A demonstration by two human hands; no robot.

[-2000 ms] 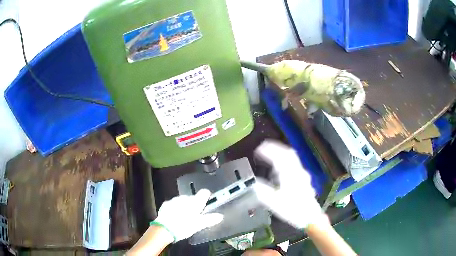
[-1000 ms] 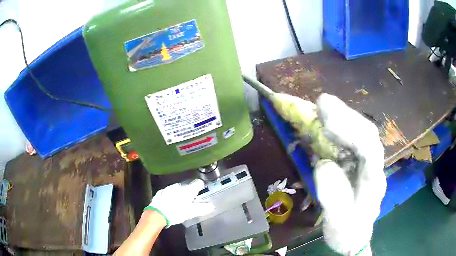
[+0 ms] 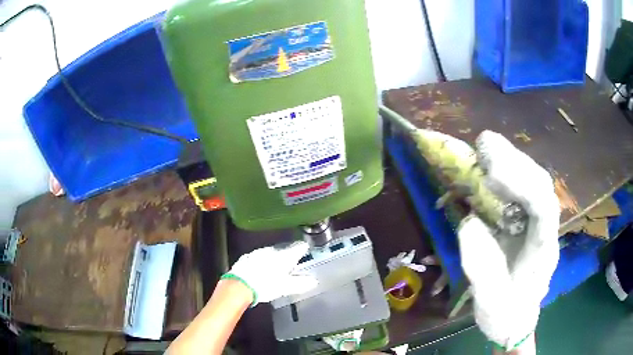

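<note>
A silver-grey sheet-metal panel (image 3: 340,267) with rectangular cut-outs lies on the slotted machine table (image 3: 333,312), under the tap chuck (image 3: 318,233) of the green tapping machine (image 3: 277,90). The chuck's lower end is at the panel's cut-out edge; I cannot tell if the tap is in a hole. My left hand (image 3: 272,274), in a white glove with green cuff edge, holds the panel's left end. My right hand (image 3: 517,243), also gloved, is closed around the yellow-beige wrapped feed handle (image 3: 454,170), right of the machine head.
A yellow cup (image 3: 402,290) with a purplish stick stands right of the table, beside crumpled white bits (image 3: 406,261). Another panel (image 3: 150,290) lies on the left bench (image 3: 76,256). Blue bins (image 3: 118,111) stand behind. The right bench (image 3: 513,114) has brown cardboard (image 3: 598,220) at its edge.
My right hand has left the panel and taken hold of the feed handle, now lower. The panel has moved back under the chuck, with my left hand on it. The view has shifted slightly.
</note>
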